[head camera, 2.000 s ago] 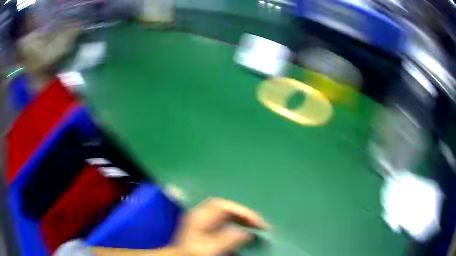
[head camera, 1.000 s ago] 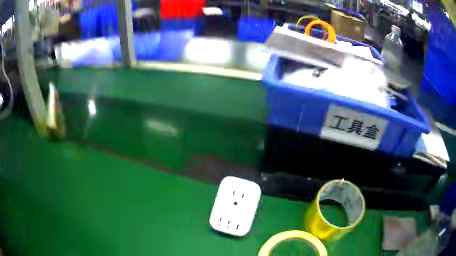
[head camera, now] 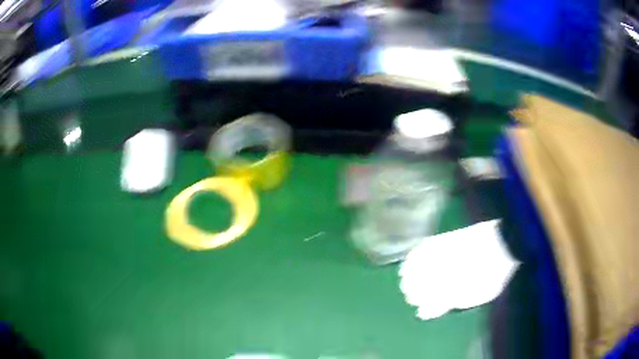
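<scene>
The frame is blurred and neither of my hands shows in it. A white socket adapter [head camera: 148, 160] lies on the green bench [head camera: 301, 294] at the left. A flat pale-yellow tape ring [head camera: 179, 221] lies to its right, close to a wide clear yellow tape roll [head camera: 275, 168]. A clear bottle with a white cap [head camera: 403, 203] is right of centre. A white glove [head camera: 459, 270] lies beside the bottle's lower end. Pale shapes are cut off at the bottom edge; I cannot tell what they are.
A blue toolbox bin [head camera: 322, 55] with a white label stands at the back, white papers [head camera: 417, 66] beside it. A small grey-brown pad [head camera: 356, 184] shows behind the bottle. Tan cardboard sheets [head camera: 588, 203] on blue fill the right side.
The view has swung right and down. The toolbox, socket adapter and tapes now sit further left and the glove and cardboard show. The hand seen two seconds ago is out of view.
</scene>
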